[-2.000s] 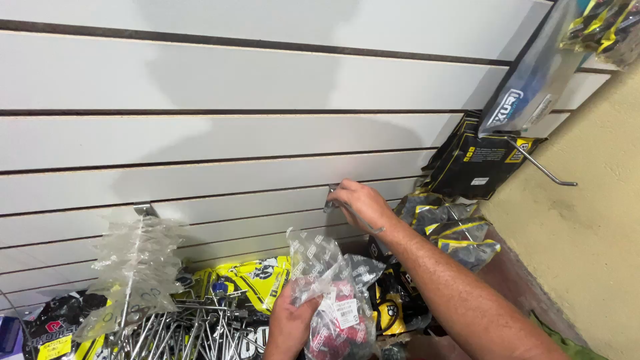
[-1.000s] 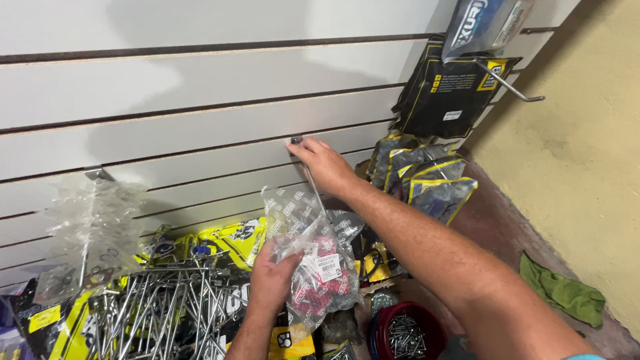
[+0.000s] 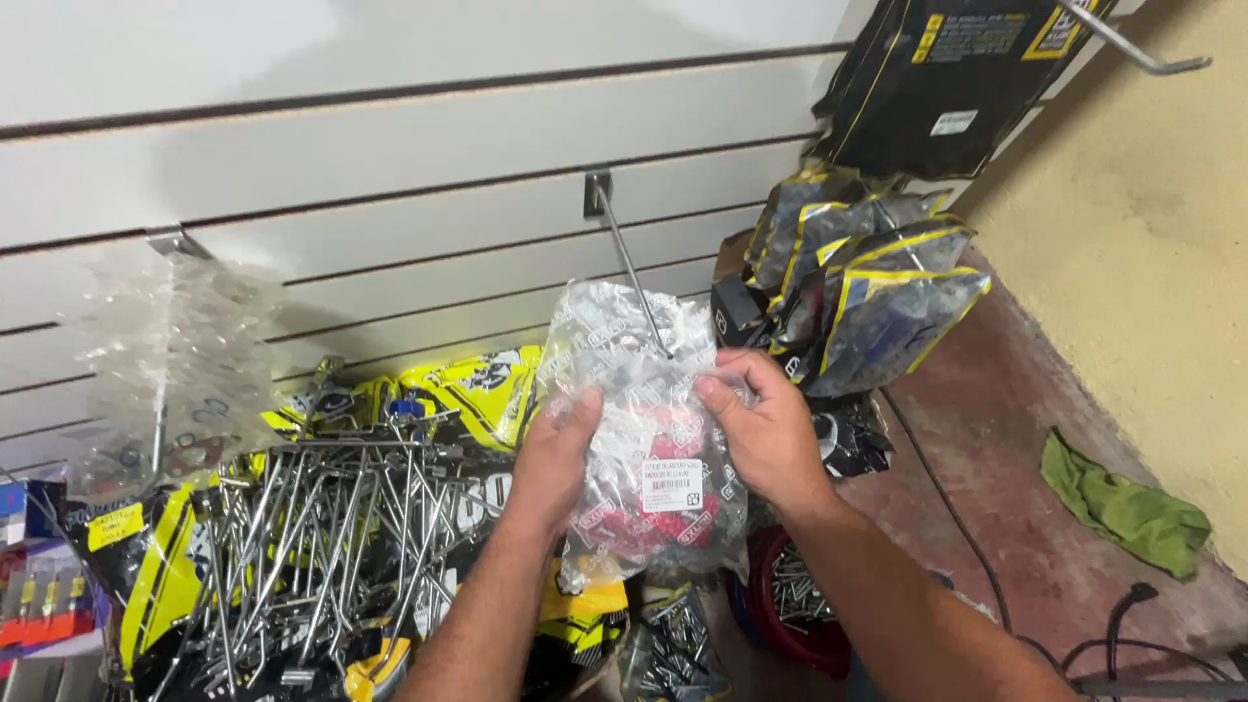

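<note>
A clear printed plastic bag (image 3: 624, 526) with red parts and a white label inside is held between both hands. My left hand (image 3: 556, 453) grips its left edge, thumb on the front. My right hand (image 3: 770, 424) pinches its upper right edge. A metal slatwall hook (image 3: 624, 253) sits in the white slatted panel and slopes down toward me; its tip lies at the top part of the bag. Whether the tip passes through the bag, I cannot tell.
Left are hanging clear bags (image 3: 175, 361) and a pile of loose metal hooks (image 3: 322, 546). Yellow-edged bags (image 3: 877, 302) hang at right, below a black package (image 3: 936, 88). A red bowl of screws (image 3: 780, 604), a green cloth (image 3: 1121, 502) and cables lie low at right.
My right hand has left the hook's base at the panel and come down to the bag. The hook now shows in full, and the bag has moved up to its tip.
</note>
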